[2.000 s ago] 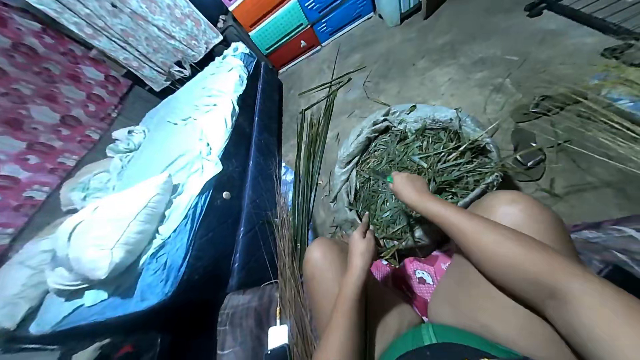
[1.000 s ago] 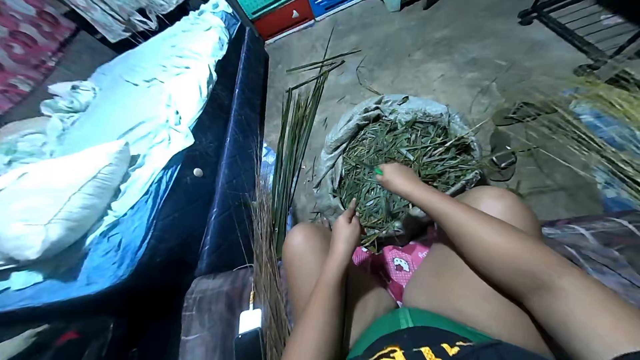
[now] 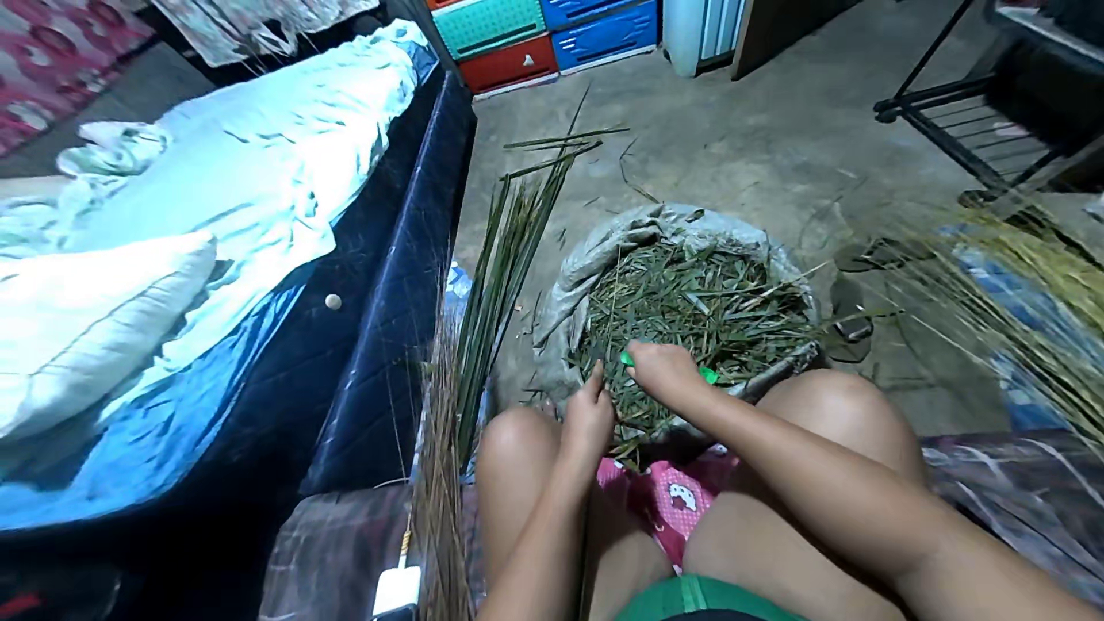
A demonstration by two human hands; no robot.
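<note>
My right hand point(image 3: 662, 373) is closed around a green handle point(image 3: 708, 375), whose ends show on both sides of the fist; the tool's working end cannot be made out. Just left of it, my left hand point(image 3: 590, 414) pinches something thin, perhaps a leaf strip, with the index finger pointing up. Both hands are over the near side of a round container lined with a pale woven sack point(image 3: 573, 297). Cut green leaf pieces point(image 3: 690, 297) fill it. Long green leaf strips point(image 3: 504, 285) lie left of the container, and thin brown ribs point(image 3: 442, 483) lie beside my left knee.
A dark blue mattress point(image 3: 379, 319) with a pillow point(image 3: 103, 319) stands at the left. Yellowish stalks point(image 3: 1026, 293) spread at the right, near a sandal point(image 3: 849, 319). A black metal rack point(image 3: 975, 129) and coloured drawers point(image 3: 604, 39) stand farther back. A white charger point(image 3: 398, 591) lies at the lower left.
The view has shifted. Both hands stay close together over the container, the right still on the green handle.
</note>
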